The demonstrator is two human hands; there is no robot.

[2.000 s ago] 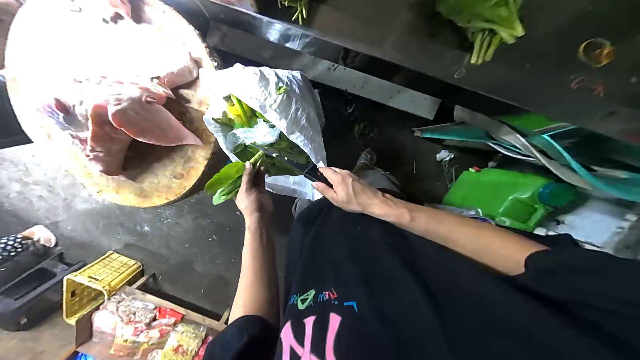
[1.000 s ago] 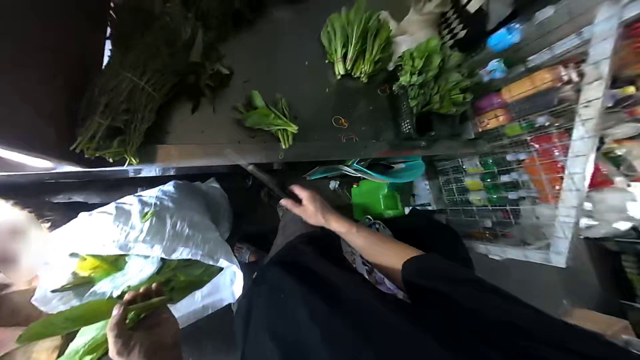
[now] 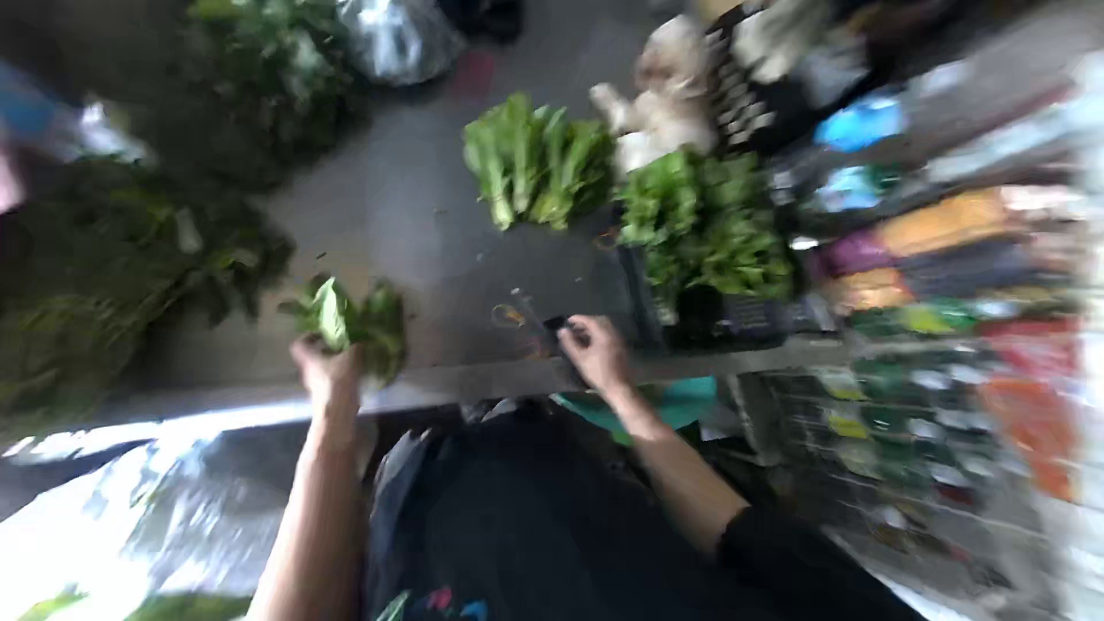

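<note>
My left hand (image 3: 326,362) is at the table's front edge, closed on the lower part of some leafy greens (image 3: 332,312); more dark leaves lie just right of it. My right hand (image 3: 595,352) grips the dark handle of a knife (image 3: 556,326), whose blurred blade points up and left over the grey table (image 3: 414,233). Left of the blade lie orange rubber bands (image 3: 509,315). Bunches of leafy greens (image 3: 539,164) rest beyond my right hand. At the lower left is a white plastic bag (image 3: 112,517) with greens in it.
Dark heaps of leafy vegetables (image 3: 129,259) cover the table's left side. A clear plastic bag (image 3: 401,39) is at the back. On the right, more greens (image 3: 707,224) fill a black basket, with pale mushroom-like produce (image 3: 673,95) behind. Bottles (image 3: 940,414) stand in a wire rack.
The view has swung from the round board with meat over to the table. My left hand has moved from the plastic bag to the table with greens. My right hand, with the knife, is now over the table.
</note>
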